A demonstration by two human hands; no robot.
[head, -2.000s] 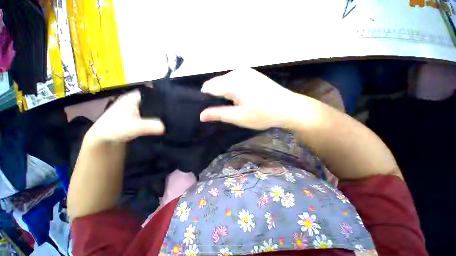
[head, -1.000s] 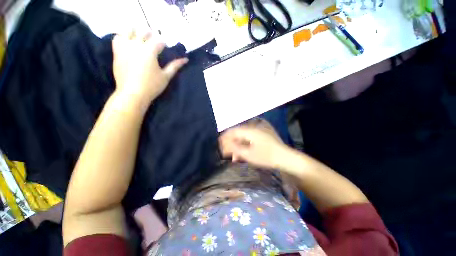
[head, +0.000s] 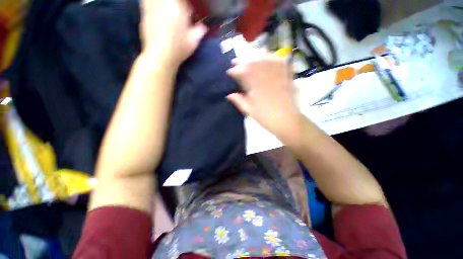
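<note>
A large black garment covers the left of the table and hangs over its front edge to the lap. My left hand lies on the garment near the top, fingers partly cut off by the frame's edge; whether it grips cloth is unclear. My right hand is blurred, fingers apart, beside the garment's right edge below the machine. The machine's red head cover is at the top centre. A small white label lies at the garment's lower edge.
Black-handled shears lie right of the machine. Small silver snips and slim green and blue sticks lie on the white table. A dark cloth bundle is at the upper right. Yellow tape marks the left table edge.
The view has shifted, and the red machine head now shows. My right hand has moved up from the lap to the table beside the garment. My left hand is further forward on the cloth.
</note>
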